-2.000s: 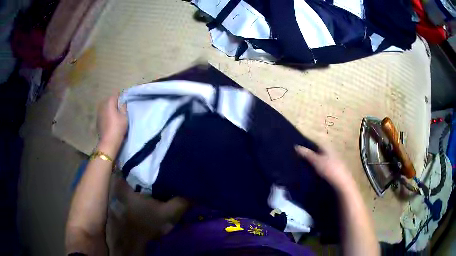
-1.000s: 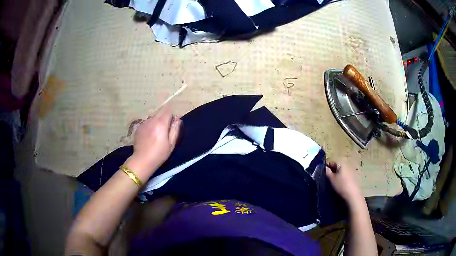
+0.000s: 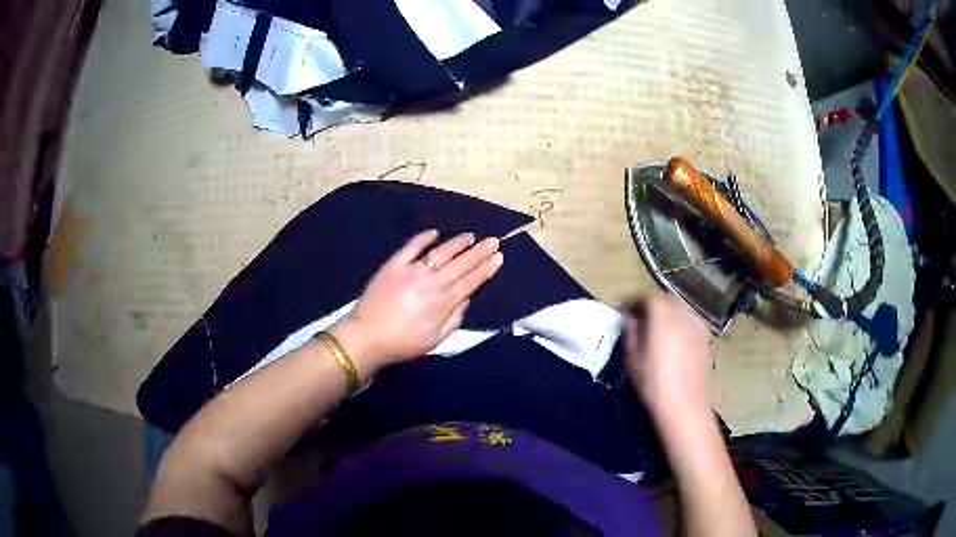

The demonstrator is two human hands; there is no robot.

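A dark navy garment panel (image 3: 314,241) lies on the table in front of me, its pointed corner toward the iron. White interfacing (image 3: 571,330) shows where the cloth is folded back, between my hands. My left hand (image 3: 425,294), with a gold bracelet at the wrist, lies flat on the panel with its fingers toward the pointed corner. My right hand (image 3: 666,341) is blurred at the right edge of the white part; its fingers look bent, and whether they pinch the cloth cannot be told. The steam iron (image 3: 708,241) stands on the table beyond my right hand.
A heap of navy-and-white garment pieces (image 3: 283,52) lies at the far side of the beige table (image 3: 587,115). A dark cord (image 3: 865,210) runs right from the iron. A crumpled pale cloth (image 3: 865,325) hangs at the right edge. My purple apron (image 3: 461,472) is at the near edge.
My left hand has moved right and now lies flat on the panel. The panel's left part is spread out smoother, and less white shows. My right hand has moved slightly left and up.
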